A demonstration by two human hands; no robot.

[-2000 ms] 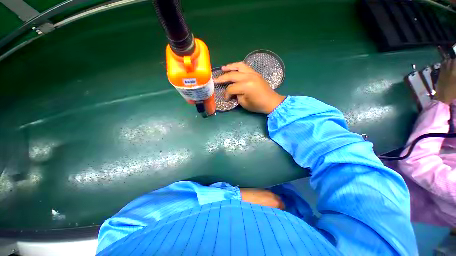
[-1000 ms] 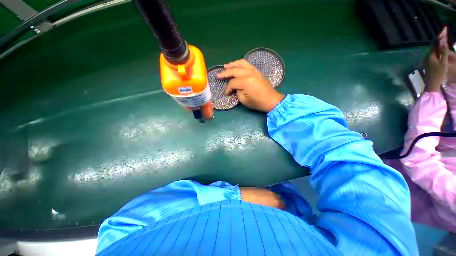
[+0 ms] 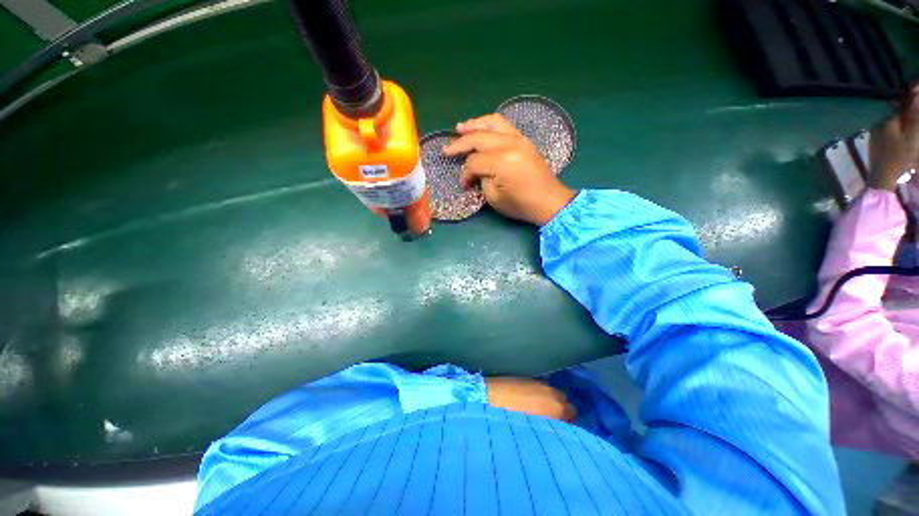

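Two round grey-rimmed dishes of small metallic screws lie side by side on the green mat: the left dish [image 3: 443, 181] and the right dish [image 3: 549, 131]. My right hand [image 3: 509, 171] rests over both dishes, fingers spread and slightly bent above the left one. No held object shows, but its fingertips and underside are partly hidden. An orange electric screwdriver [image 3: 378, 151] hangs just left of the dishes, dark tip downward, untouched. My left hand [image 3: 532, 399] lies low against my body; its fingers are hidden by the sleeves.
The green-matted bench [image 3: 252, 292] curves across the view. A black slotted tray [image 3: 811, 50] is at the top right. A person in pink sleeves [image 3: 857, 252] handles phone parts [image 3: 844, 166] at the right. A black cable [image 3: 857, 272] crosses there. A metal rail [image 3: 151, 32] runs along the top left.
The screwdriver has swung slightly. My right hand stays over the dishes with only a slight shift of its fingers. The neighbour's hands have moved near the phone parts.
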